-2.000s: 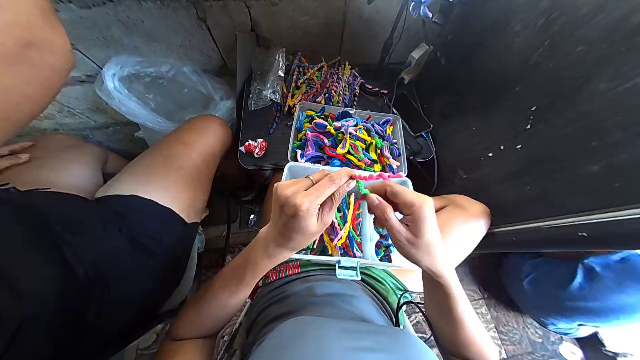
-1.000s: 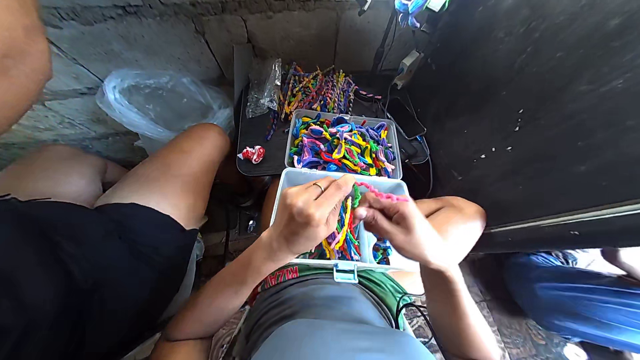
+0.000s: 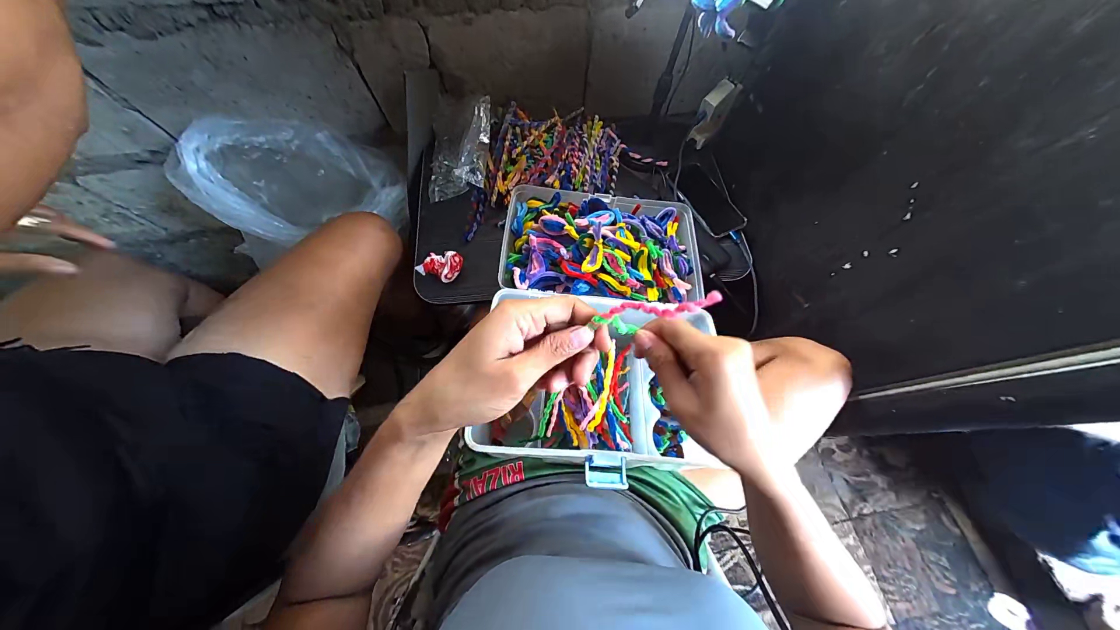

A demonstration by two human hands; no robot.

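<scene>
My left hand (image 3: 525,359) pinches one end of a twisted green fuzzy strand (image 3: 619,325) between thumb and fingers. The other end of that strand is at the fingertips of my right hand (image 3: 704,376), also closed. A twisted pink fuzzy strand (image 3: 669,310) runs from my left fingers above the green one, its free end past my right hand. Both hands are over a clear plastic compartment box (image 3: 542,451) on my lap, which holds loose coloured strands (image 3: 595,407). Just behind it, a second clear box (image 3: 505,254) is full of looped coloured pieces (image 3: 604,245).
Twisted multicoloured strands (image 3: 560,153) lie behind the boxes on a black surface (image 3: 459,219), with clear plastic wrap (image 3: 461,144) and a red-and-white crumpled item (image 3: 442,266). A clear plastic bag (image 3: 289,175) is at the left, near another person's bare leg (image 3: 289,297). Cables and an adapter (image 3: 716,109) are behind right.
My hands have moved slightly apart, and more of the green strand shows between them. At the left, the other person's hand has come back into view above their leg.
</scene>
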